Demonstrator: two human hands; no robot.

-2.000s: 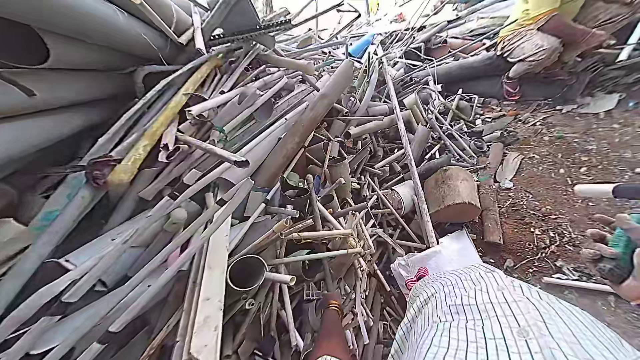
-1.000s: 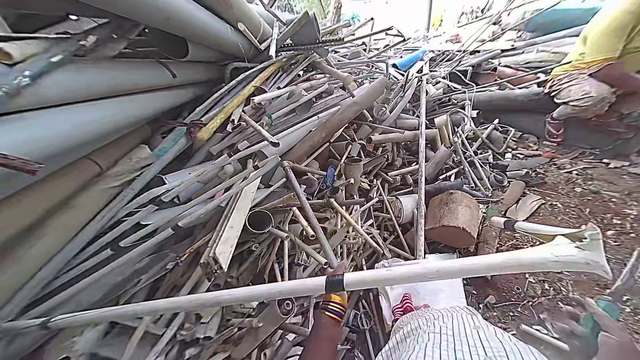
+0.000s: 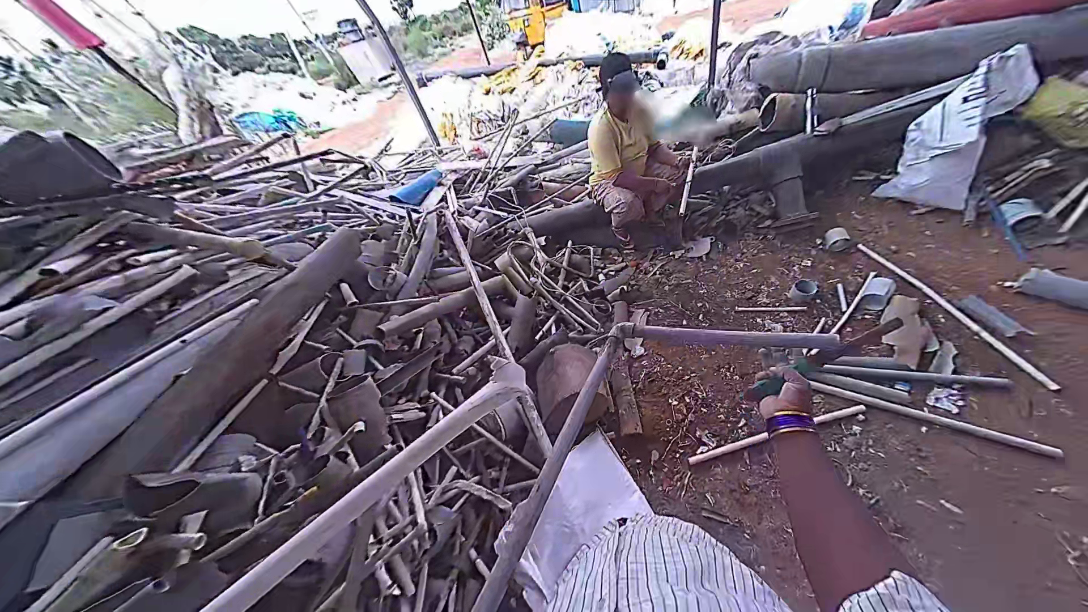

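My right hand [image 3: 786,395], with bangles at the wrist, is closed around a green-handled tool [image 3: 765,388]. A dark, blade-like part [image 3: 871,336] shows beyond the fingers and seems to belong to it. A grey pipe [image 3: 557,463] rises from the bottom edge to a joint [image 3: 625,330], where another pipe length [image 3: 735,337] runs right, its end close to the tool. Beside it slants a pale plastic pipe [image 3: 382,484] with a flared end. My left hand is out of view, so whether it holds either pipe is hidden.
Scrap pipes [image 3: 255,365] are heaped on the left. A round block [image 3: 568,382] stands by a white sheet [image 3: 595,484] before my knees. Cut pipes [image 3: 935,416] lie on bare soil at right. A person in a yellow top [image 3: 625,153] squats ahead, holding a pale stick.
The view has swung right and up. My left hand, on a black-banded pipe a second ago, has left the view. The jointed grey pipe now stands in front of me.
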